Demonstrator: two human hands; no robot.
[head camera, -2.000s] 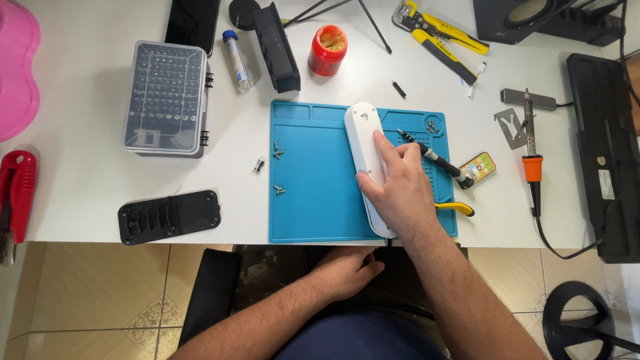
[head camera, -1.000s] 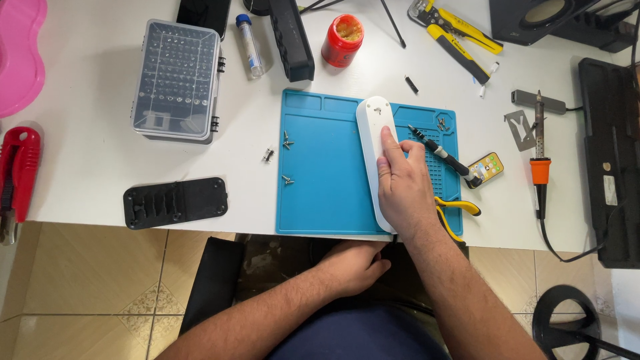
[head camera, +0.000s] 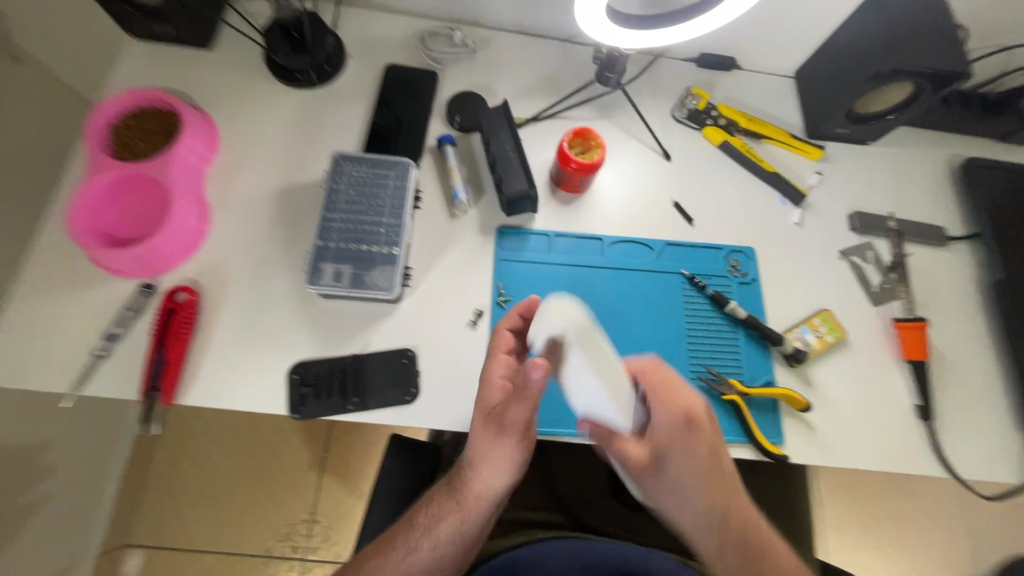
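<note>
A white elongated plastic housing (head camera: 588, 372), blurred, is held up tilted over the front of the blue silicone work mat (head camera: 592, 296). My right hand (head camera: 672, 432) grips its lower end. My left hand (head camera: 512, 392) is at its upper end, fingers curled and thumb close to it; whether they touch is unclear. Right of the housing on the mat lie a black precision screwdriver (head camera: 740, 316) and yellow-handled pliers (head camera: 752, 404). Small screws (head camera: 502, 296) rest at the mat's left edge, others (head camera: 734, 268) in its top right compartment.
Left are a black plastic cover (head camera: 354, 384), a clear-lidded case (head camera: 364, 228), a red utility knife (head camera: 170, 344) and a pink double bowl (head camera: 142, 184). A red jar (head camera: 578, 160) and wire strippers (head camera: 744, 140) stand or lie behind the mat. A soldering iron (head camera: 912, 340) lies right.
The white housing has been lifted off the mat and tilted in my right hand. My left hand has come up from the lap to its upper end. The view has shifted and widened.
</note>
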